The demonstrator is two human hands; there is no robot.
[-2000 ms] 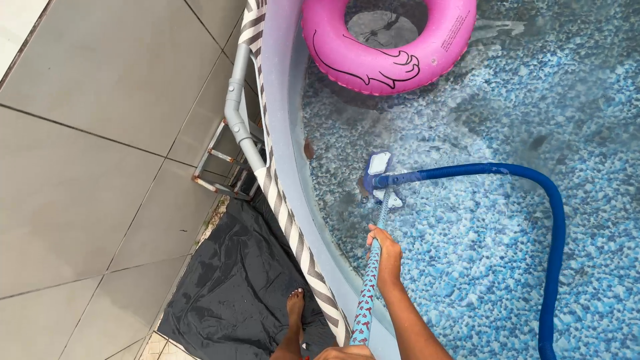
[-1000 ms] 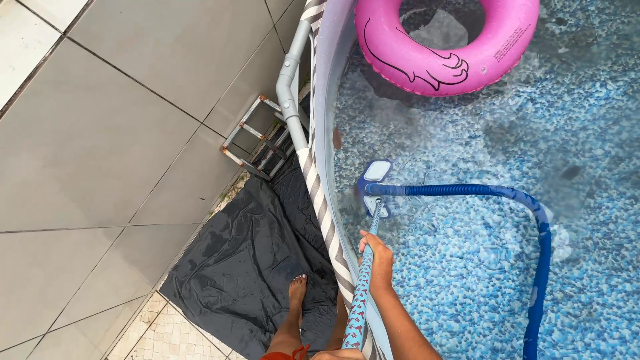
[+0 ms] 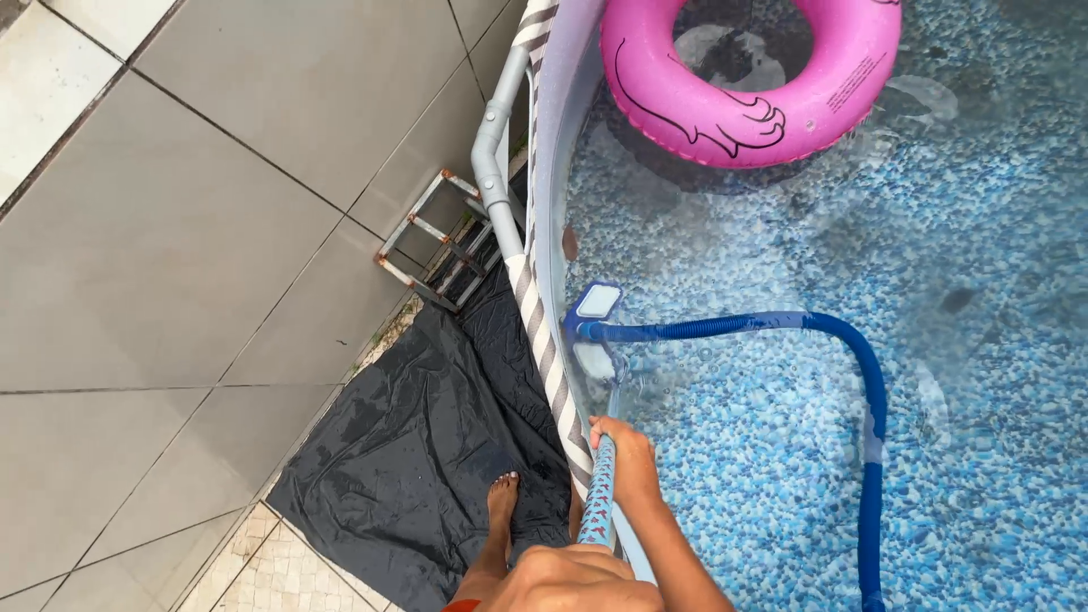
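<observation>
My right hand point(image 3: 627, 455) is closed around a pole point(image 3: 600, 493) with a patterned light-blue covering, over the pool's edge. Nearer the camera, at the bottom of the view, my left hand point(image 3: 574, 582) grips the same pole, its fingers mostly hidden behind its back. The pole runs down into the water to a blue and white pool vacuum head point(image 3: 598, 301), which lies close to the pool's inner wall. A blue ribbed hose point(image 3: 867, 365) leaves the head, runs right and bends down toward the bottom edge.
A pink inflatable ring point(image 3: 748, 127) floats at the top. The pool wall with its zigzag band point(image 3: 552, 374) and grey tube frame point(image 3: 489, 157) curves along the left. Outside it are a rusty metal ladder or rack point(image 3: 433, 229), a black sheet point(image 3: 399, 442) under a bare foot, and a tiled wall point(image 3: 212, 212).
The vacuum head has moved left across the pool floor, up to the inner wall, and the hose trails after it. Both hands stay on the pole. The view has shifted left.
</observation>
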